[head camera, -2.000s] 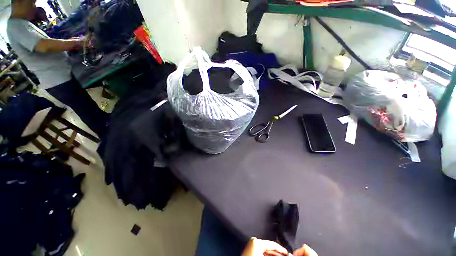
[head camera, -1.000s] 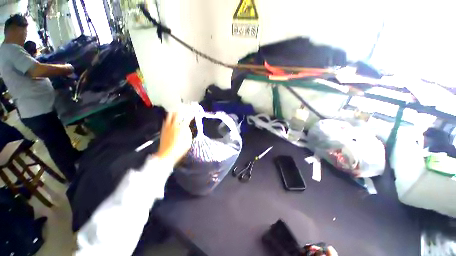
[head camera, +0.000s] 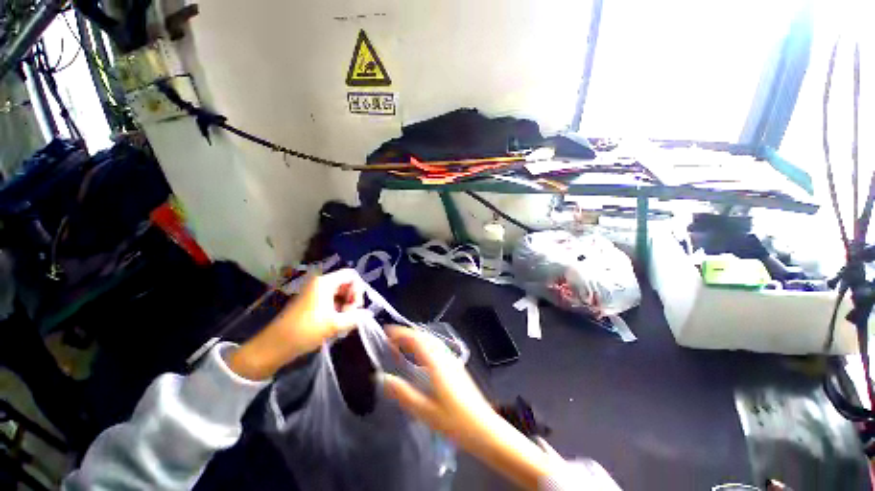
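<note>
The translucent grey plastic carrier bag (head camera: 326, 432) is at the front left of the dark table, with dark contents in its mouth. My left hand (head camera: 326, 312) is closed on the bag's handle and top edge. My right hand (head camera: 432, 384) is at the other side of the opening, fingers partly spread; whether it grips the plastic is unclear. A small black bundle (head camera: 518, 414) shows just beyond my right wrist, partly hidden.
A smartphone (head camera: 490, 336) lies behind the bundle. A clear bag of scraps (head camera: 576, 273) and pale strips (head camera: 451, 257) are at the back. A white box (head camera: 748, 316) with a green item is back right, a metal plate (head camera: 801, 436) at the right. A shelf (head camera: 614, 187) runs above.
My left hand has gone from reaching to holding the bag, which is now nearer to me. My right hand has come up to its opening. The view has turned right; the person is out of view.
</note>
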